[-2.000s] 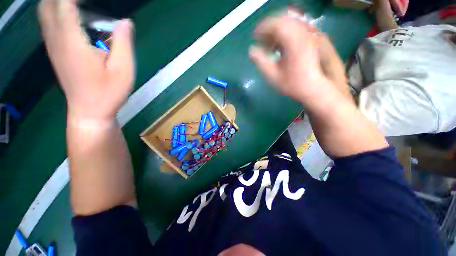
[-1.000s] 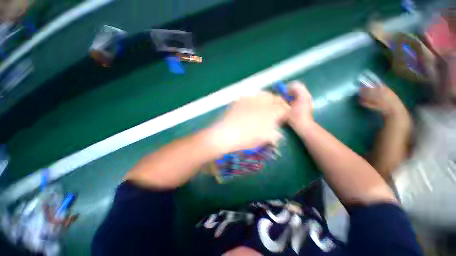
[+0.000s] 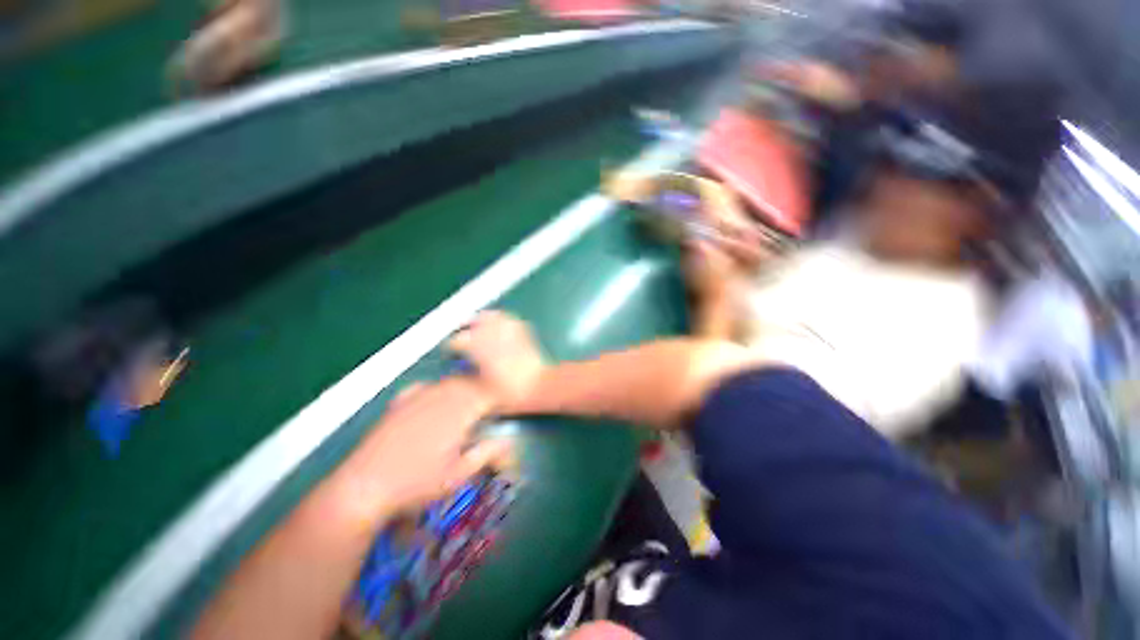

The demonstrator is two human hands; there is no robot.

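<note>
The frame is blurred. My left hand (image 3: 425,440) and my right hand (image 3: 504,359) are close together, overlapping, over the far end of the parts box. A small blue patch, likely a battery cell (image 3: 461,366), shows at the fingertips of my right hand. The left fingers are bent downward and what they hold is hidden. Below them is a heap of blue battery cells (image 3: 464,503) with red and dark leads. My left hand and forearm cover part of the box.
A white rail (image 3: 313,425) divides the glossy green bench (image 3: 563,469) from the green belt (image 3: 313,313). A blurred unit with a blue cell (image 3: 115,419) lies on the belt at left. A neighbouring person in white (image 3: 863,331) is at right, near a red tray (image 3: 756,169) and a cardboard box.
The hands were apart at first, then came together over the box and remain together. The view has swung to the right, bringing the neighbouring person and red tray further in.
</note>
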